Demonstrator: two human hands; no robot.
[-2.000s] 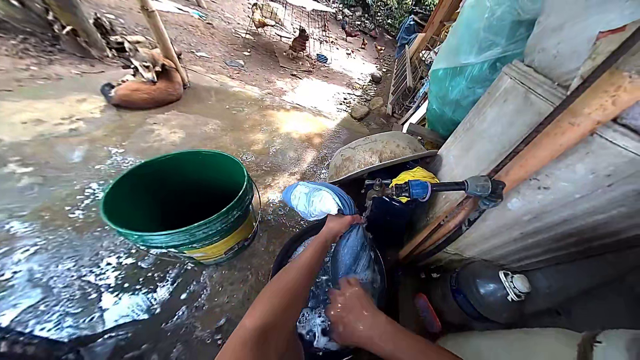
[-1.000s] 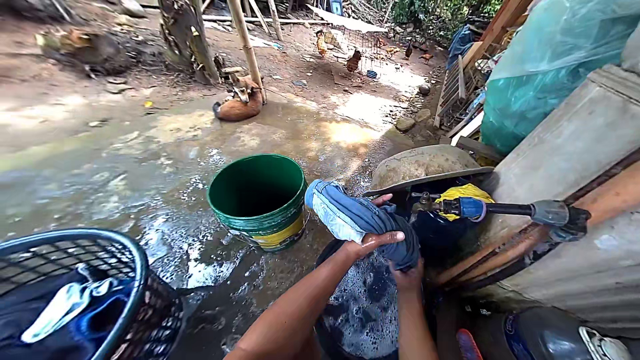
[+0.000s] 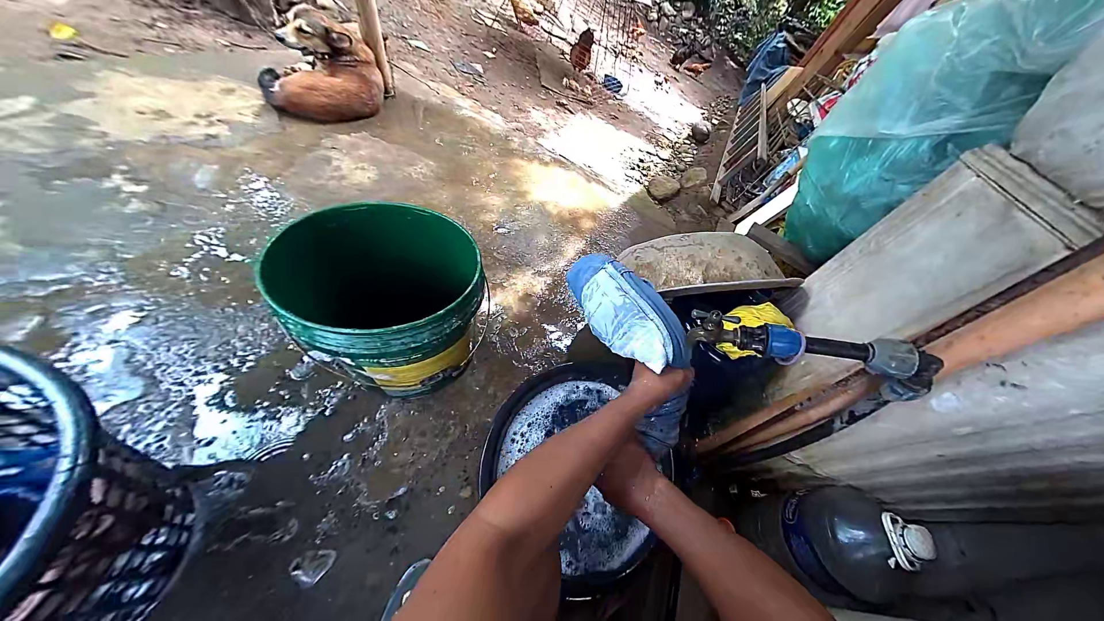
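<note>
My left hand (image 3: pixel 660 384) grips the middle of a bundled blue denim garment (image 3: pixel 625 315), whose upper end leans up and left with a pale side showing. Lower down, my right hand (image 3: pixel 628 474) is closed around the same cloth, its fingers partly hidden by my left forearm. Below both hands a black tub (image 3: pixel 490 448) holds foamy, dark water. Just right of the garment, a tap (image 3: pixel 711 328) on a pipe stands close to the cloth.
A green bucket (image 3: pixel 371 332) stands left of the tub, a plastic laundry basket (image 3: pixel 82 431) at far left. A dog (image 3: pixel 332 90) lies behind on wet ground. A stained basin (image 3: pixel 703 259) is behind the tap; a large clear bottle (image 3: pixel 841 543) lies at lower right.
The garment was more level across both hands a second ago; now it stands steeper, my right hand lower beneath my left forearm. Two seconds ago my right hand was down in the tub.
</note>
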